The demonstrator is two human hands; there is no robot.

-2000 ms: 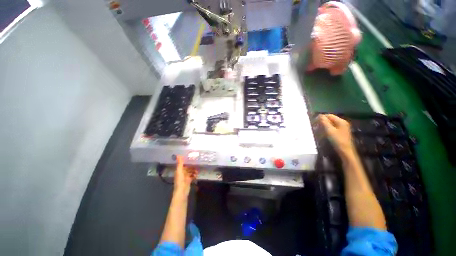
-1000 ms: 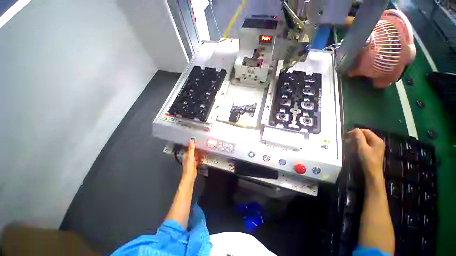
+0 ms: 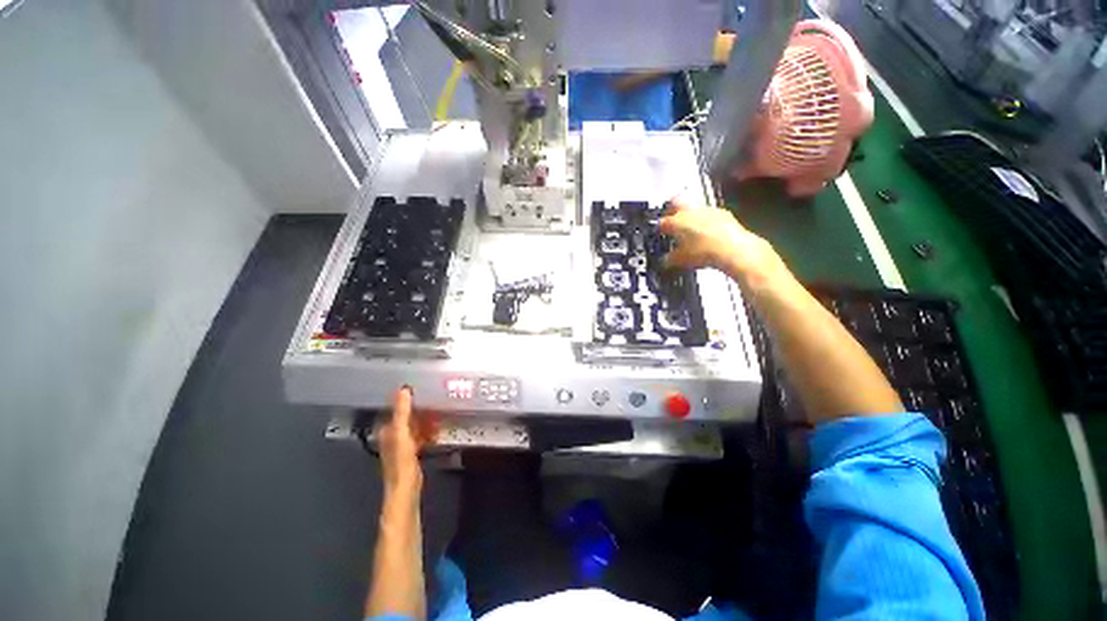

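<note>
My left hand (image 3: 401, 439) is at the front panel's left part, one fingertip at a small round button (image 3: 408, 391); its other fingers are blurred near the panel's lower edge. My right hand (image 3: 708, 240) reaches over the upper right of the right fixture (image 3: 640, 281), a black nest plate with pale rings in its pockets. Its fingertips are down at the right column and cover some pockets; whether they hold a small part is hidden. The left fixture (image 3: 395, 267), a similar black plate, lies on the left slide.
Small dark pieces (image 3: 520, 295) lie on the white patch between the fixtures. The screwdriver head (image 3: 531, 115) hangs behind. A red emergency stop (image 3: 677, 405) is on the panel. The blister tray (image 3: 904, 352) lies right, stacked trays (image 3: 1032, 231) beyond, a pink fan (image 3: 807, 109) behind.
My right hand has moved from above the blister tray to the right fixture. My left hand stays at the panel button. The camera view has shifted.
</note>
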